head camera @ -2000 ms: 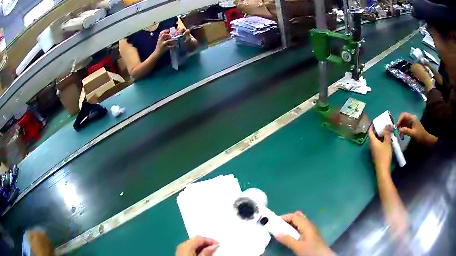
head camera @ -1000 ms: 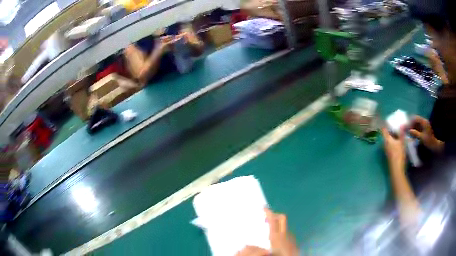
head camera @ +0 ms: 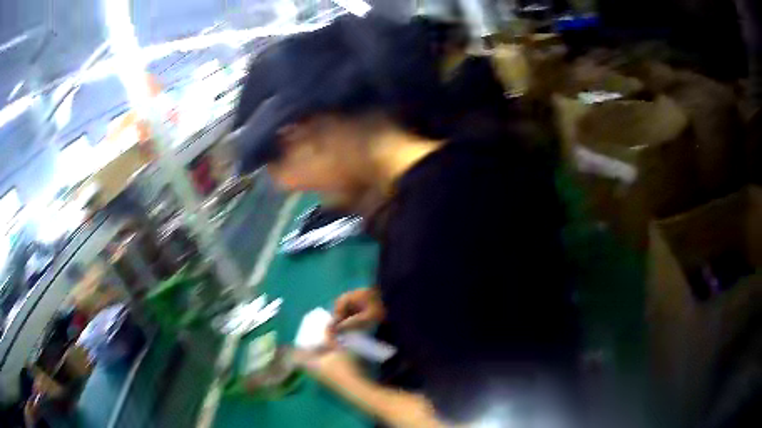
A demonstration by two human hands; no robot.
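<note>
The view is strongly blurred and neither of my hands is in the picture. Nearest in front is a coworker in dark clothes and a dark cap (head camera: pixel 485 276), seen from the side. The coworker's hands hold a white handheld device (head camera: pixel 314 329) over the green bench top (head camera: pixel 322 288). Its pale handle points toward the lower right. The green press base (head camera: pixel 280 386) with a pale-topped fixture (head camera: pixel 261 351) stands left of those hands.
White scraps (head camera: pixel 251 315) lie behind the press base. A dark tray with pale items (head camera: pixel 322 231) lies further along the bench. Open brown cartons (head camera: pixel 635 125) stand at the right behind the coworker. The conveyor and opposite bench (head camera: pixel 109 384) show at the lower left.
The view has swung right toward the coworker. My hands and the white sheets have left the picture. The coworker still holds the white device, now nearer the picture's middle.
</note>
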